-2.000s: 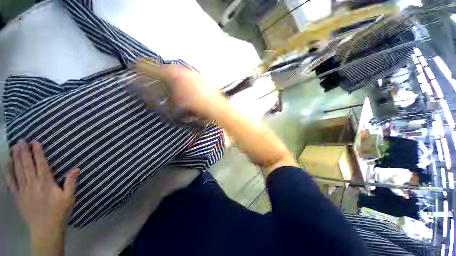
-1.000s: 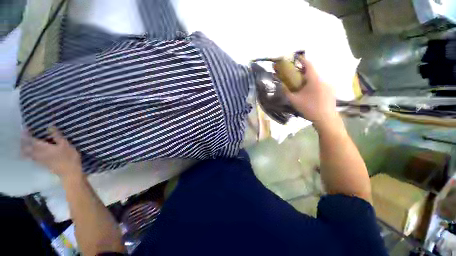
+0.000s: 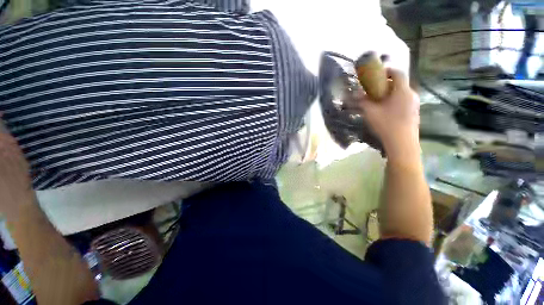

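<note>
The dark shirt with thin white stripes (image 3: pixel 149 89) lies spread over the padded board (image 3: pixel 113 202), filling the left and middle of the view. My right hand (image 3: pixel 391 107) holds the steam iron (image 3: pixel 343 101) by its wooden handle (image 3: pixel 372 76), to the right of the shirt's narrower striped band. I cannot tell whether the iron rests on the white cover or is held above it. My left hand (image 3: pixel 11 173) is at the left edge beside the shirt, partly cut off and blurred; its fingers are not clear.
The white table cover (image 3: pixel 352 24) lies behind the shirt and iron. A round striped object (image 3: pixel 125 252) is below the board at the lower left. The green floor (image 3: pixel 316 190) shows below the iron. Dark striped clothes (image 3: pixel 507 110) and blurred items stand at the right.
Since the first frame, my right hand has moved the iron off the shirt to its right. Over the last second the view has shifted, and my left hand now sits at the left edge.
</note>
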